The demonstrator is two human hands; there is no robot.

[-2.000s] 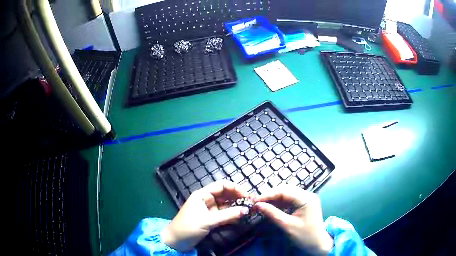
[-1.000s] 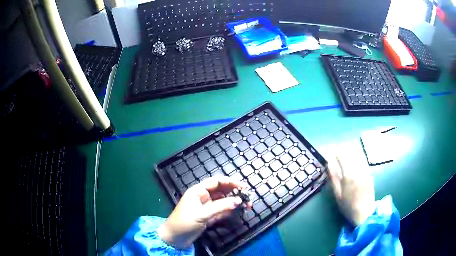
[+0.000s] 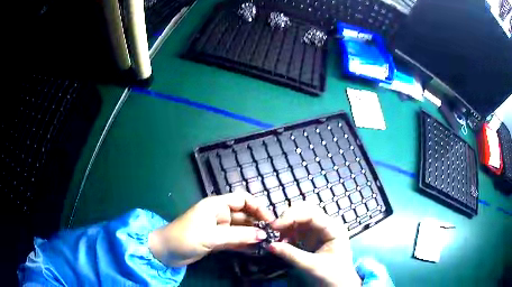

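A clump of small metal parts [image 3: 266, 236] is held between both hands over the near edge of the working tray. My left hand [image 3: 216, 227] grips the clump with thumb and fingers from the left. My right hand [image 3: 311, 238] has its thumb and fingertips on the clump from the right; whether it pinches a single part is too blurred to tell. The black working tray [image 3: 269, 168] lies tilted on the green mat, with rounded-square pockets. The hands hide its near part.
The far tray [image 3: 252, 50] bears three silvery part piles [image 3: 279, 21]. A blue bin [image 3: 365, 55] and white card [image 3: 366, 108] lie right of it. The right-hand tray [image 3: 448, 162], red box [image 3: 491, 148], monitor [image 3: 455, 50] and pale pad [image 3: 428, 241] are at the right. Pale tubes [image 3: 137, 39] stand left.
The view has turned, so the bench appears tilted. My right hand has come back from beside the tray's right edge to the clump. My left hand still holds the clump.
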